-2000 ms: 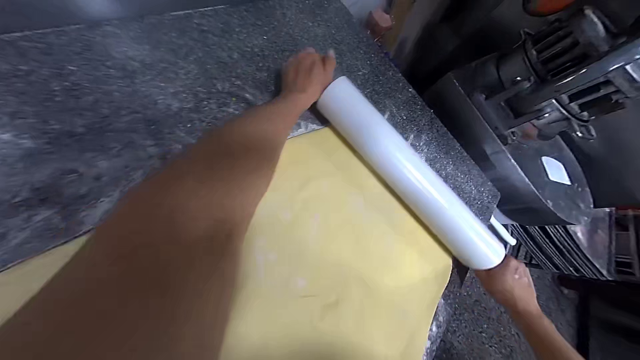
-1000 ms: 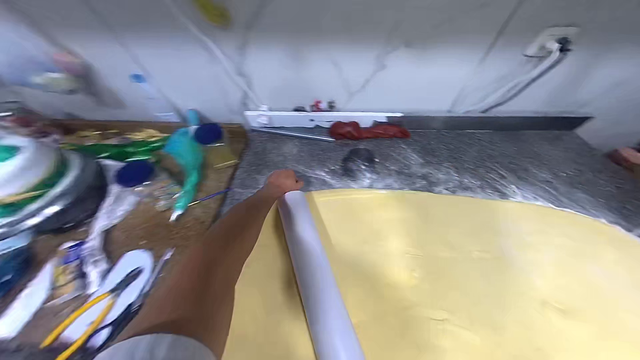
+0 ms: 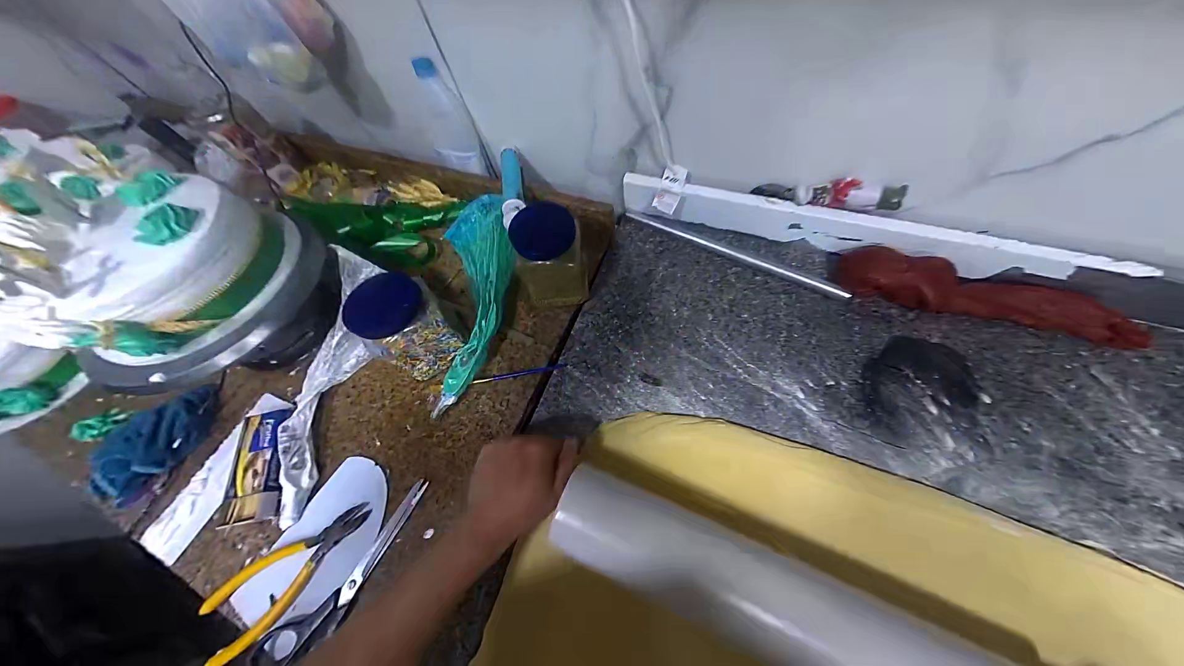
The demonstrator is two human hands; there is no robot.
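A wide sheet of yellow fondant or dough (image 3: 832,481) lies flat on the grey speckled stone counter (image 3: 703,342). Across it rests a thick white rolling pin (image 3: 740,583), slanting down to the right, its far end out of frame. My left hand (image 3: 523,486) is at the near-left end of the pin, fingers curled by its tip; whether it grips the pin cannot be made out. My right hand is out of view.
On the brown counter at left stand a white tiered cake (image 3: 176,268) with green decorations, blue-lidded jars (image 3: 384,305), a teal piping bag (image 3: 481,287), yellow-handled pliers (image 3: 305,564) and scissors (image 3: 370,555). A red wrapped lump (image 3: 990,296) and a metal rod (image 3: 740,254) lie near the wall.
The view has swung left, showing more of the brown counter. Two seconds ago both hands were at the ends of the rolling pin; now only the left one shows.
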